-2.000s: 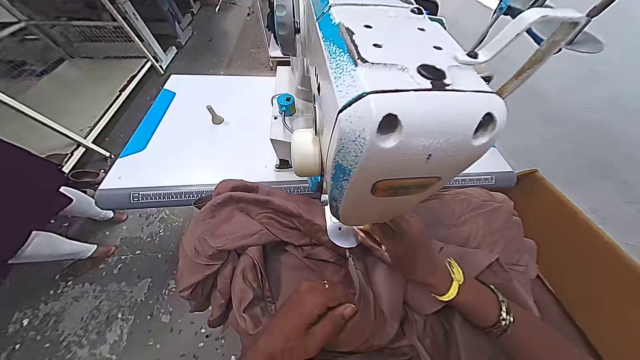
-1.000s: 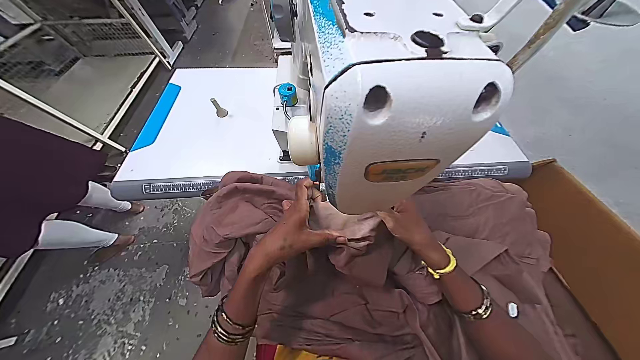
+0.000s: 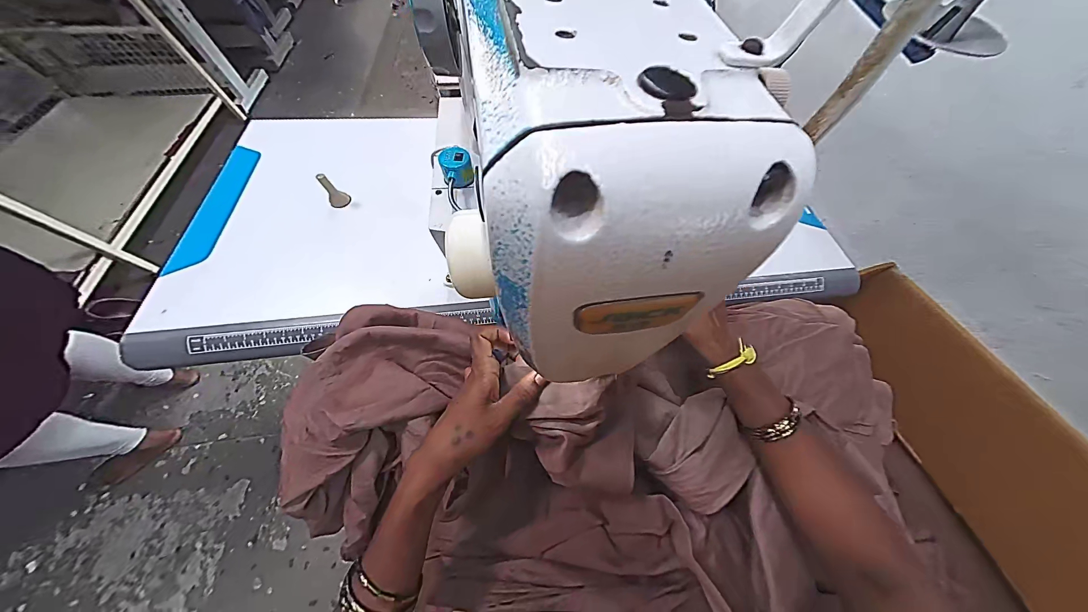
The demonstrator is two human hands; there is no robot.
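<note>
A white and blue industrial sewing machine head [image 3: 646, 238] fills the upper middle and hides its needle area. Brownish-mauve fabric [image 3: 578, 527] lies bunched below and in front of it. My left hand [image 3: 476, 408] pinches the fabric between thumb and fingers, just left of the machine head's lower end. My right hand [image 3: 710, 331] reaches behind the head's right side; its fingers are hidden, so its hold cannot be told. A yellow band and bangles circle the right wrist.
The white machine table [image 3: 340, 255] bears a printed ruler along its front edge and a small pale tool [image 3: 333, 192]. A brown panel [image 3: 977, 425] borders the fabric on the right. At the left edge another person [image 3: 34, 357] stands near a metal-framed rack [image 3: 127, 127].
My left hand has moved up from the lower fabric to the machine's left side. My right hand, seen pinching fabric one second ago, has gone behind the head. The view has shifted closer.
</note>
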